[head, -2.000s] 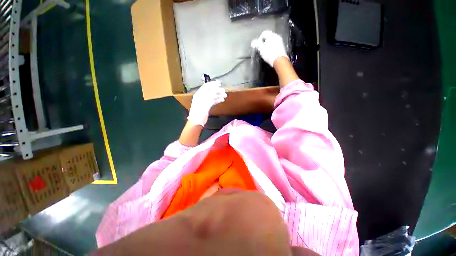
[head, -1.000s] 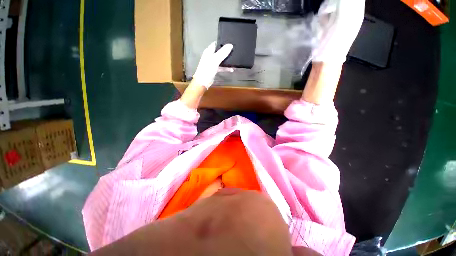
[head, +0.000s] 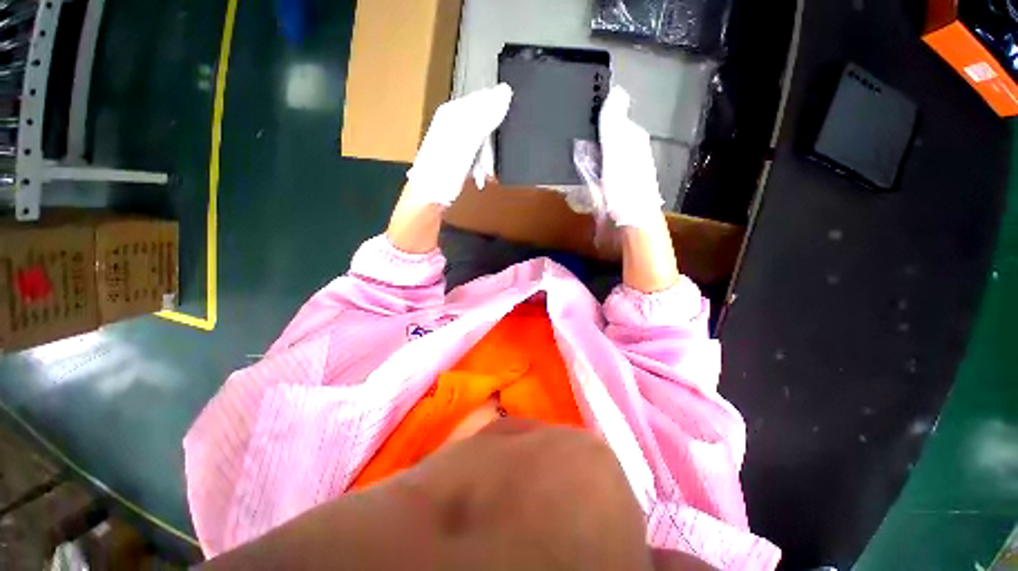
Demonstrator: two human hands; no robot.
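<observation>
A flat black device unit (head: 547,121) with a row of small slots near its right edge is held between my two hands, above the open carton (head: 396,78). My left hand (head: 460,143), in a white glove, grips its left edge. My right hand (head: 628,162), in a white glove, is at its right edge. A bit of clear plastic (head: 585,178) hangs by my right fingers. Bagged glossy units (head: 659,20) lie at the carton's far end on a pale sheet (head: 480,31).
Another black unit (head: 866,125) lies on the black line surface (head: 848,323) to the right. An orange bin (head: 973,56) with dark contents stands at the far right. Brown boxes (head: 132,268) and a metal-framed rack (head: 80,95) are at the left.
My right hand has come back from the line side to the unit's right edge. The unit in my left hand now shows its slots on the right. The view has shifted slightly.
</observation>
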